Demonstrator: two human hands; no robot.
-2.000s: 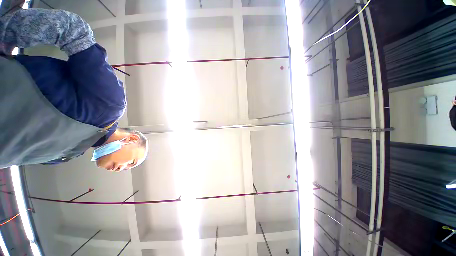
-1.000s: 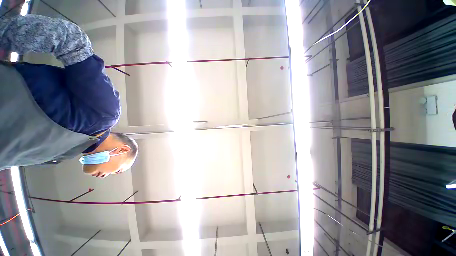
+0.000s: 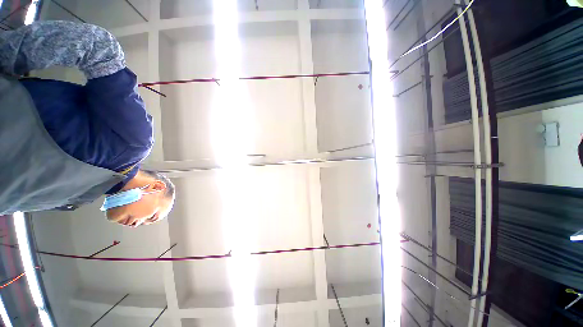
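Note:
The view faces the ceiling, and no work piece or table shows. Nearest is a person at the left (image 3: 96, 121), lying sideways in the picture, with a grey apron, a dark blue top, a light blue face mask (image 3: 121, 199) and a speckled grey sleeve cover (image 3: 73, 48) on a bent arm. The head is bowed. The hand of that arm is not visible. I see neither my left hand nor my right hand.
A pale ceiling (image 3: 275, 211) with beams and thin red pipes fills the middle. Long bright lights (image 3: 233, 128) cross it. At the right are pale rails (image 3: 479, 128), dark ribbed panels (image 3: 543, 223) and a white wall with a small box. A dark shape is cut off at the right edge.
The person's head and shoulder have shifted slightly to the left since the earliest frame, and the sleeved arm has moved a little. The ceiling view has not changed.

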